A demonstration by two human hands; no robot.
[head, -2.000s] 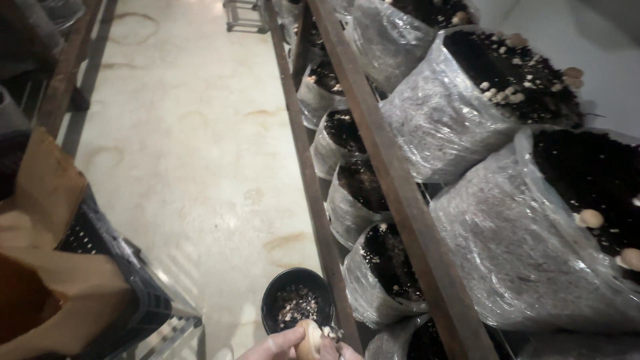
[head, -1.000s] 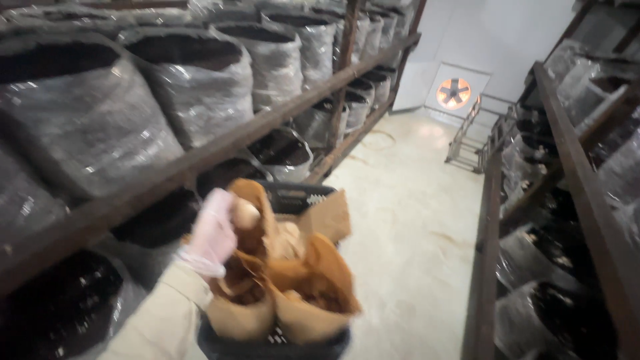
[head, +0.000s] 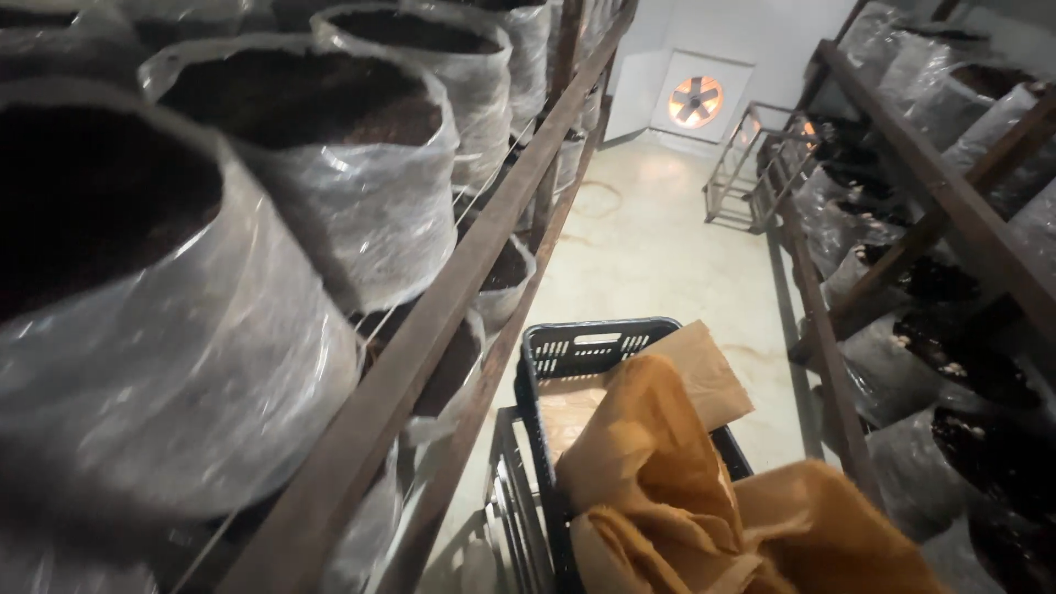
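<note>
Neither my left hand nor my right hand shows in the head view now. A black plastic crate (head: 528, 412) stands at the lower middle on a metal stand (head: 516, 495). Open brown paper bags (head: 652, 462) fill much of it, and their insides are hidden from this angle. Another bag (head: 833, 528) leans at the lower right, and a flat piece of brown paper (head: 701, 375) juts over the crate's right side. Clear plastic grow bags (head: 371, 214) of dark soil line the left shelf, with no mushrooms plain on them.
A wooden shelf rail (head: 462, 289) runs along the left of the aisle floor (head: 660, 247). On the right, another rail (head: 932, 173) fronts more grow bags (head: 891, 346) with small pale mushrooms. A metal frame (head: 751, 177) stands farther down, near a wall fan (head: 695, 101).
Both hands, seen two seconds ago with a mushroom, are out of view. One second ago a gloved hand held a mushroom over the paper bags. The view has swung from the right shelf to the left.
</note>
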